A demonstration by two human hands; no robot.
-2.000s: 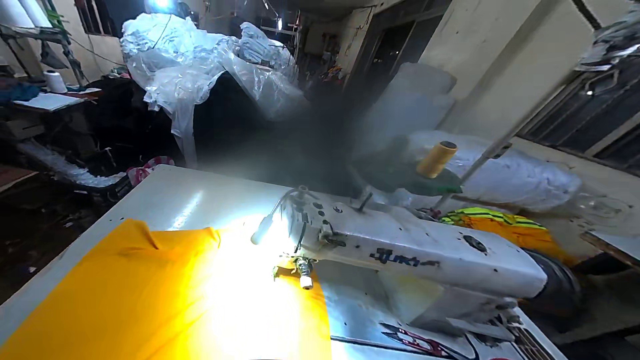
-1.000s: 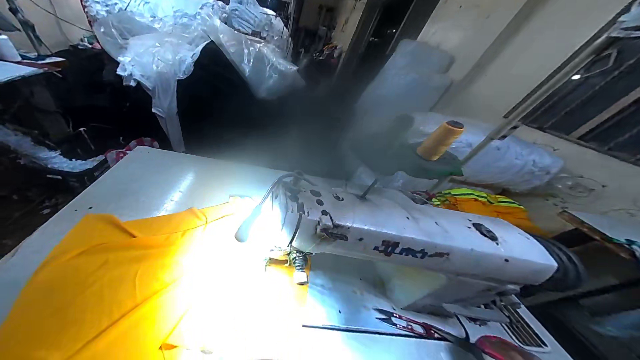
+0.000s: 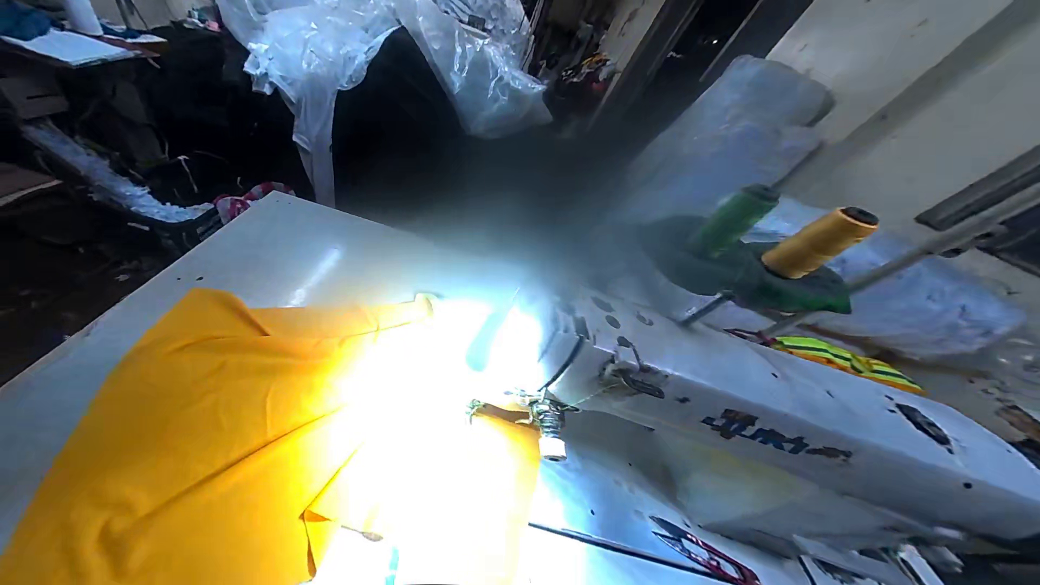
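Neither of my hands can be made out; the lamp glare washes out the area by the needle. Yellow-orange fabric lies over the left and front of the sewing table, with a fold and a small opened edge near its middle. Its right part reaches under the head of a worn white Juki sewing machine. A spring thread tensioner stands out at the machine's head. Thread snips with red and black handles lie on the table in front of the machine arm.
Behind the machine, an orange thread cone and a green thread cone stand on a holder. Fabric with yellow-green stripes lies beyond the arm. Clear plastic sheeting covers a dark heap at the back. Plastic-wrapped bundles lean along the wall.
The orange fabric has shifted and bunched, its upper edge now wrinkled beside the machine head. The view has moved closer and turned somewhat.
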